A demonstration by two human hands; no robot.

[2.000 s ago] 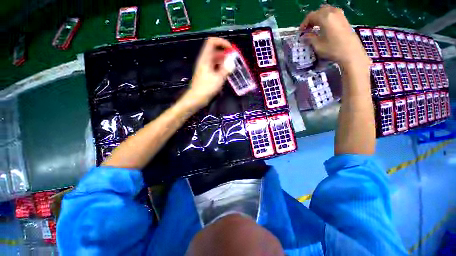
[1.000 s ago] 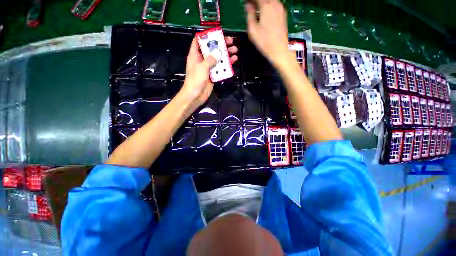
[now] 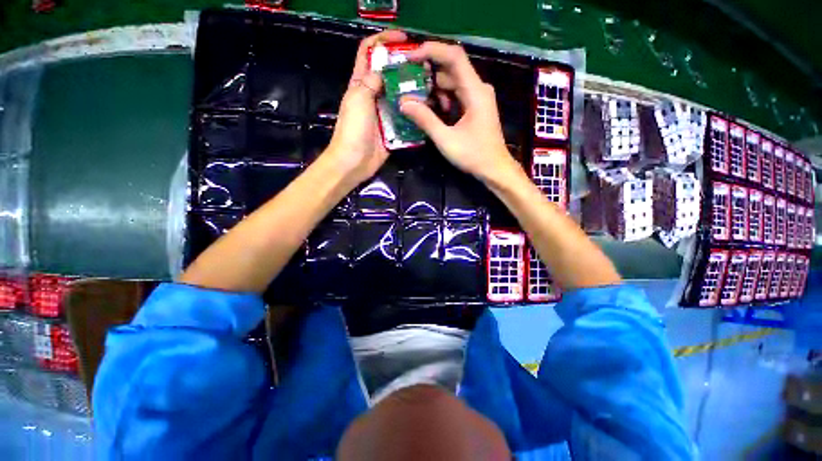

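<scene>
A red-rimmed part-assembled unit (image 3: 385, 117) is held upright over the upper middle of the black tray, with a green circuit board (image 3: 407, 88) on it facing me. My left hand (image 3: 362, 112) grips the unit from its left side. My right hand (image 3: 461, 112) is at its right side, with thumb and fingers on the board. The black blister tray (image 3: 279, 189) lies below both hands. Red-edged front shells (image 3: 551, 104) lie in its right columns; my right forearm partly covers some of them.
Stacks of pale key mats (image 3: 638, 209) lie right of the tray. Beyond them, another tray holds rows of red-edged shells (image 3: 724, 201). The green conveyor belt (image 3: 469, 18) runs behind, with a unit (image 3: 377, 8) at the top edge. Red parts (image 3: 47, 295) are low at left.
My right hand has come down from the belt to the held unit. The unit now shows a green board instead of its pale keyed inside. The view has shifted slightly.
</scene>
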